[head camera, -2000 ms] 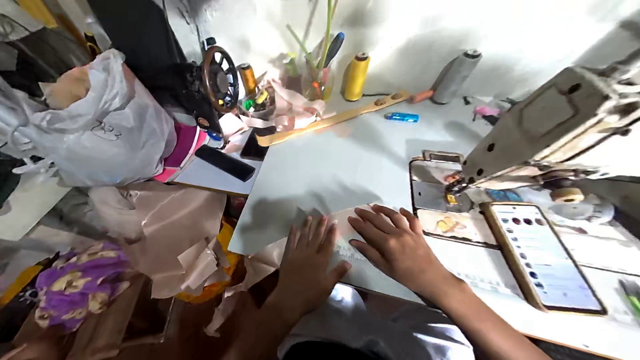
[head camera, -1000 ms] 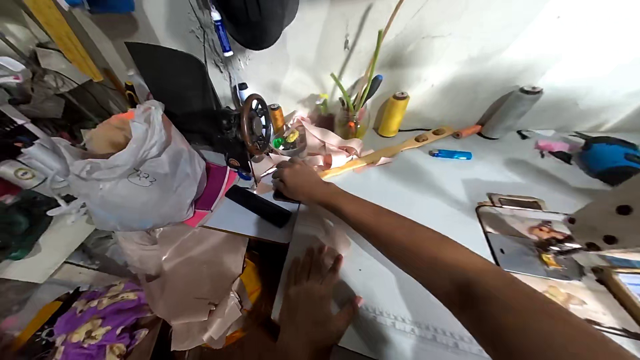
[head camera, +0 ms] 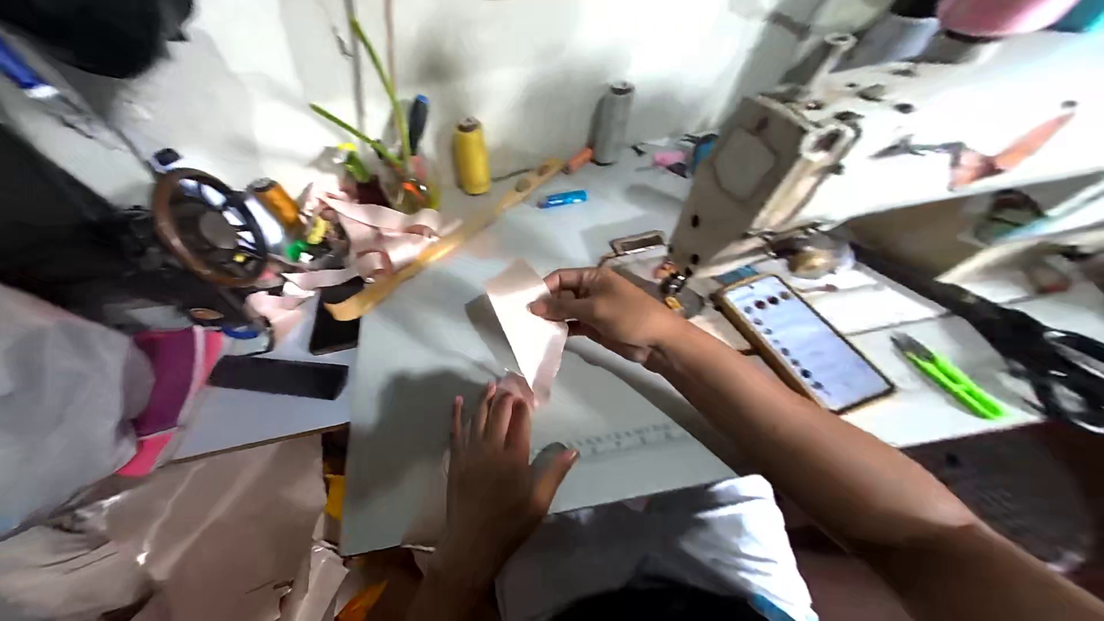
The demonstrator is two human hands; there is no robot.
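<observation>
Between the thumb and fingers of my right hand (head camera: 604, 310) is a pale pink piece of thin sheet material (head camera: 524, 315), raised at an angle above the white tabletop (head camera: 414, 431). My left hand (head camera: 496, 457) lies low on the tabletop with fingers spread, its fingertips beside the lower end of that piece; whether they press on it I cannot tell. A transparent ruler (head camera: 621, 438) with printed marks lies flat to the right of my left hand. The head of a sewing machine (head camera: 733, 172) stands beyond my right hand.
A phone (head camera: 806, 341), green thread snips (head camera: 949, 375) and black scissors (head camera: 1035, 345) lie at right. Behind are a curved wooden ruler (head camera: 448, 246), a yellow thread cone (head camera: 471, 157), a grey cone (head camera: 613, 123) and a blue lighter-like object (head camera: 562, 199). A plastic bag (head camera: 60, 405) fills the left.
My right hand has come back from the pink scraps at the table's back left and now holds a pale pink piece over the tabletop. The view has turned to the right since one second ago.
</observation>
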